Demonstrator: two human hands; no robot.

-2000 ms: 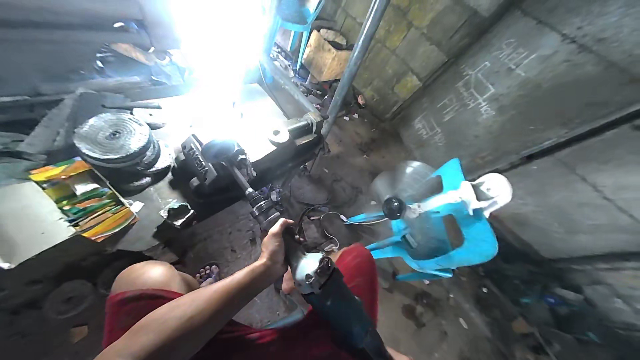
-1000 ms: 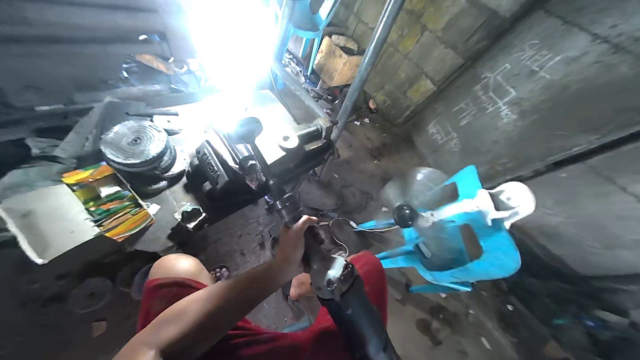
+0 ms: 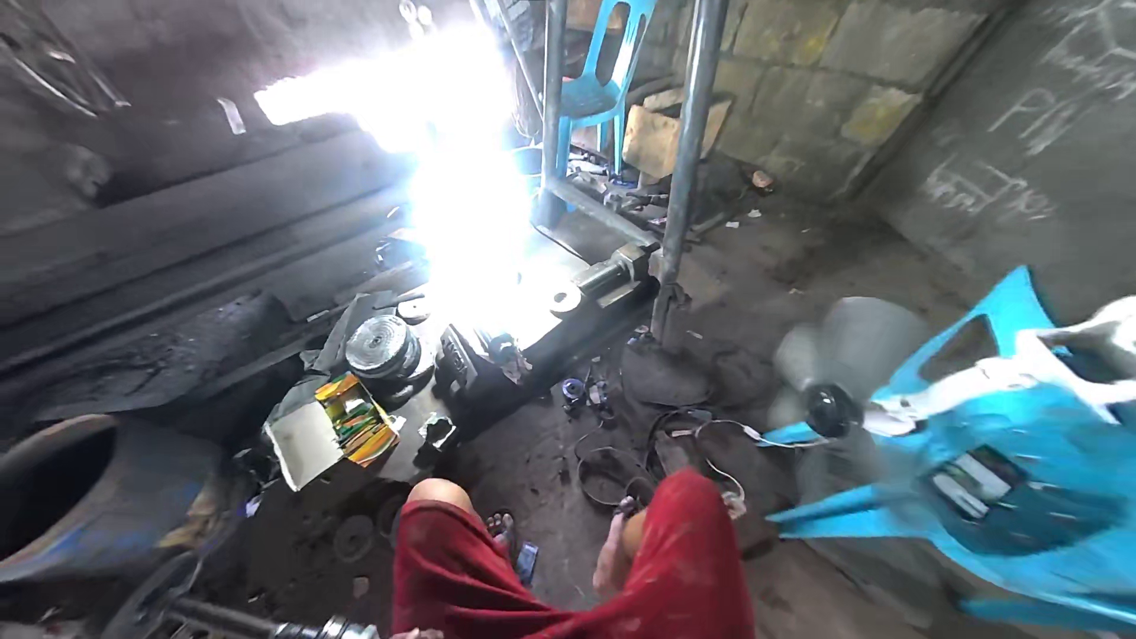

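At the lower left edge lies the front of a long-shafted power tool (image 3: 226, 617), with a dark round disc (image 3: 146, 599) at its far end and a metal collar nearer me. Only a sliver of fingers, apparently my left hand (image 3: 417, 634), shows at the bottom edge beside the collar; its grip is cut off by the frame. My right hand is out of view. Ahead, a dark metal vise (image 3: 457, 359) stands on the low bench, partly washed out by glare. Left of it are stacked round discs (image 3: 379, 344) and an opened carton (image 3: 306, 444) of colourful packets.
A fan with blurred blades (image 3: 852, 355) is at a blue plastic chair (image 3: 1021, 453) on the right. Metal posts (image 3: 692, 151) rise beyond the bench's metal cylinder (image 3: 599, 280). Cords (image 3: 612, 470) lie on the floor. A large drum (image 3: 115, 488) is at left.
The power tool has moved from in front of the vise down to the lower left. The hand on it has dropped almost out of view. A dark object now shows on the chair seat.
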